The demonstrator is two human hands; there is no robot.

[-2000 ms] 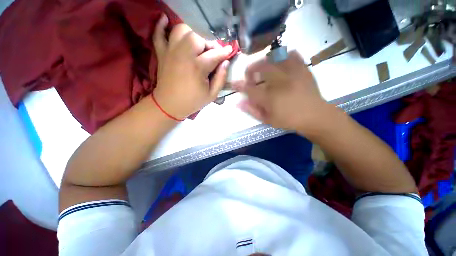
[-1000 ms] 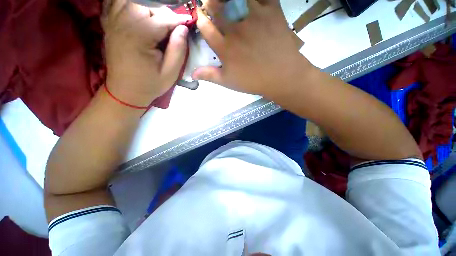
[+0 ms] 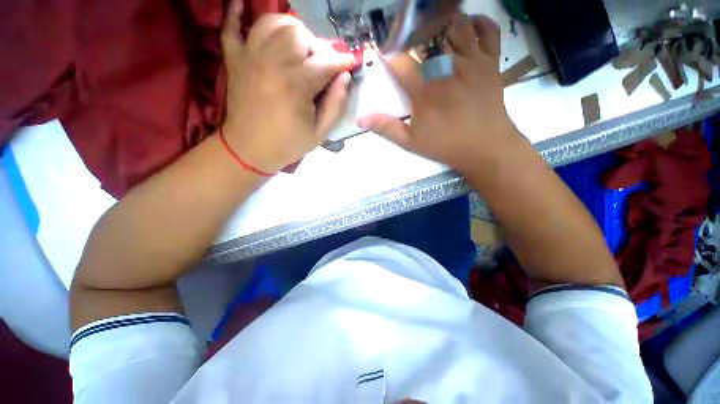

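Note:
The dark red garment piece (image 3: 118, 71) lies bunched at the upper left. Its bright red edge (image 3: 347, 54) is at the presser foot and needle (image 3: 359, 35). My left hand (image 3: 284, 87) rests on the cloth, with thumb and forefinger pinching that edge beside the needle. My right hand (image 3: 454, 102) is right of the needle, fingers spread, thumb pointing left over the white machine bed. A small pale grey piece (image 3: 437, 66) shows at its forefinger. I cannot tell whether it is held or worn.
A black flat object (image 3: 572, 39) lies at the upper right. Brown strips (image 3: 590, 109) are scattered and heaped near it. The ruler strip (image 3: 347, 216) runs along the table's front edge. A blue bin (image 3: 622, 217) with red garments (image 3: 671, 205) stands at the right.
The view has shifted against one second ago, bringing the needle area lower in the picture. My right hand has moved right, away from the red edge. My left hand still pinches it.

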